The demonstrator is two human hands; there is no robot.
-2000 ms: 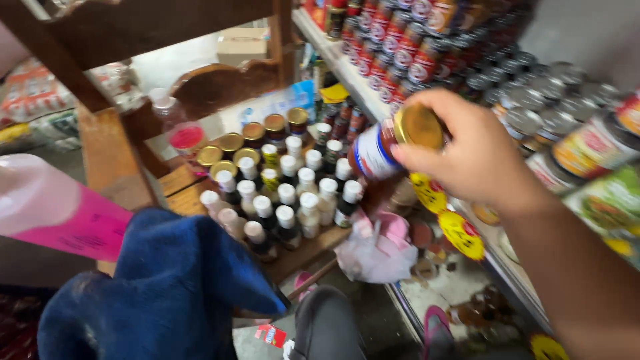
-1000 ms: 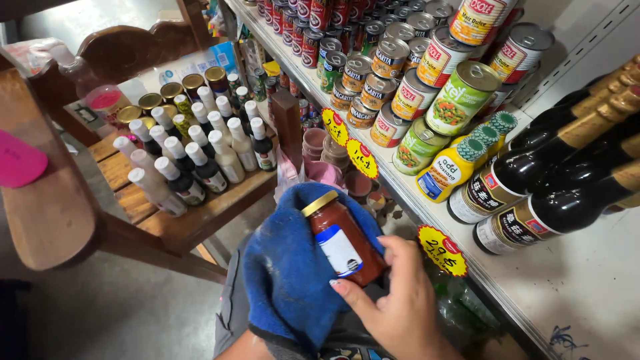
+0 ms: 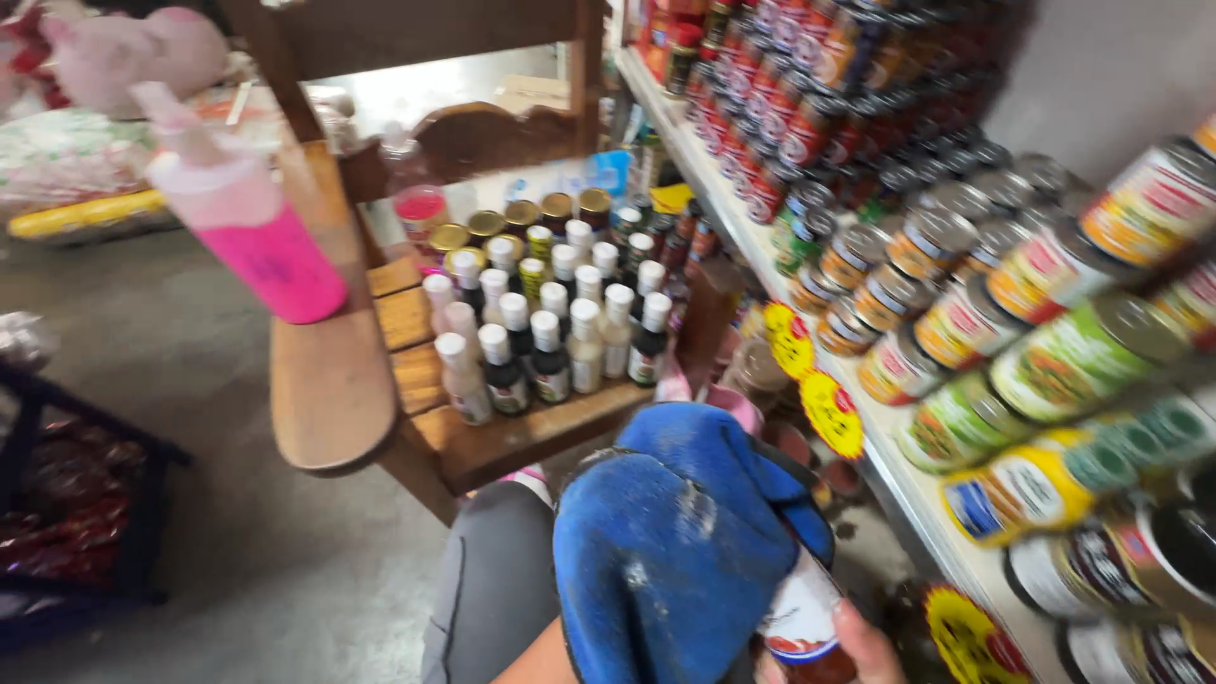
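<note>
A blue cloth (image 3: 674, 541) is draped over my left hand, whose wrist and forearm (image 3: 540, 657) show at the bottom. Beside it, at the bottom right of centre, my right hand (image 3: 860, 646) holds a glass jar (image 3: 800, 617) of red contents with a white and blue label. The cloth covers the upper part of the jar, so its lid is hidden. The fingers of my left hand are under the cloth. Several white-capped small bottles (image 3: 551, 361) and gold-lidded jars (image 3: 521, 217) stand together on a slatted wooden chair seat (image 3: 532, 427).
A spray bottle of pink liquid (image 3: 275, 256) stands on the chair's wooden armrest (image 3: 332, 408). Shelves at right hold food cans (image 3: 959, 328), yellow mustard bottles (image 3: 1016, 489) and dark bottles (image 3: 1073, 570). Yellow price tags (image 3: 831, 413) line the shelf edge (image 3: 912, 503). A dark rack (image 3: 85, 494) stands at left.
Two seconds ago my right hand held the jar above the shelf edge. One second ago the jar lay against the cloth with its gold lid showing; now cloth covers that end. The view has swung left.
</note>
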